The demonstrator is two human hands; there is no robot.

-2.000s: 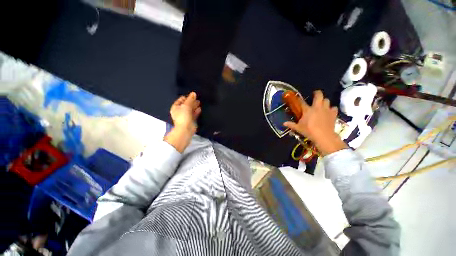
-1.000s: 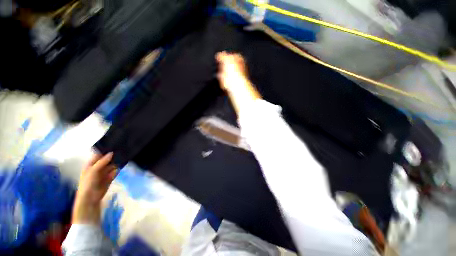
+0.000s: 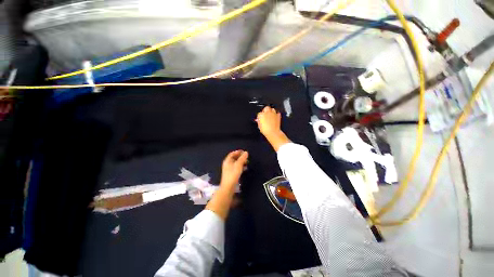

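A long black garment piece (image 3: 179, 121) lies across the black-covered ironing table (image 3: 157, 238); its outline is hard to see against the cover. My right hand (image 3: 269, 123) is at its right end, with fingers bent down onto the dark cloth. My left hand (image 3: 233, 166) is nearer to me and lower left, with thumb and fingers pinched at the near side of that end. The gripped edge is barely visible, black on black. The steam iron (image 3: 284, 193) rests on the table under my right forearm, its orange-brown handle partly hidden.
A torn cover patch (image 3: 162, 192) lies left of my left hand. Tape rolls (image 3: 324, 130), white strips (image 3: 385, 166) and a pressure gauge (image 3: 363, 104) are at right. A yellow hose (image 3: 421, 103) loops at right; yellow lines cross the top. A black heap (image 3: 65, 178) is at left.
The view has turned towards the table's far side and the right. Both hands have moved from the spread-out dark cloth to close together near the tape rolls. The cloth now lies across the table.
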